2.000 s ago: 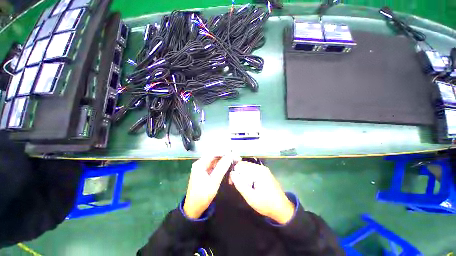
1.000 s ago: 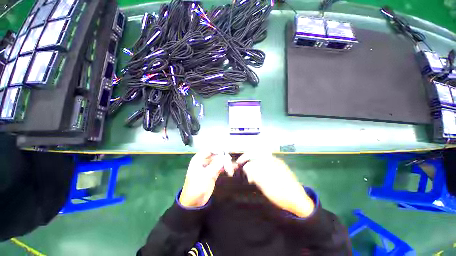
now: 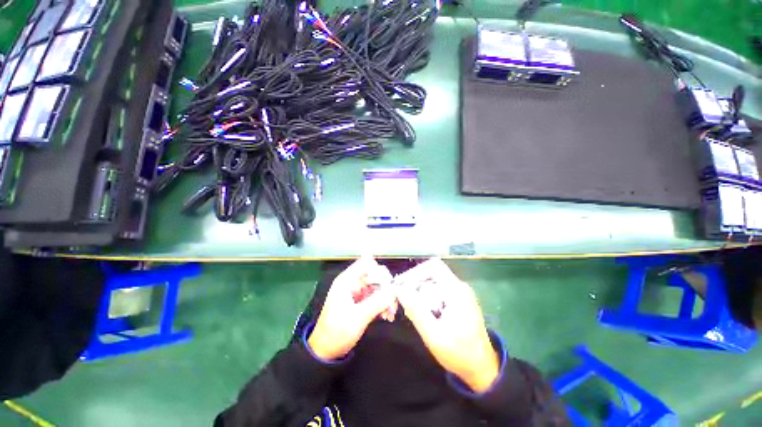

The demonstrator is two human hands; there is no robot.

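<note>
My left hand (image 3: 353, 310) and my right hand (image 3: 447, 321) are held below the table's near edge, in front of my body. Their fingers are curled and the fingertips meet. A small reddish bit shows in my left hand and a small dark bit in my right; glare and blur hide what they are. One module (image 3: 391, 198) lies label-up on the green table just beyond my hands, untouched.
A cable heap (image 3: 292, 108) lies left of centre. Foam stacks with modules (image 3: 75, 175) stand at far left. A dark mat (image 3: 576, 133) with two modules (image 3: 525, 55) is at right, more modules (image 3: 734, 179) beyond it. Blue stools (image 3: 138, 308) stand below the table.
The view has shifted slightly, so the table items sit further left. My fingertips, slightly apart a second ago, now meet. The module in front has not moved on the table.
</note>
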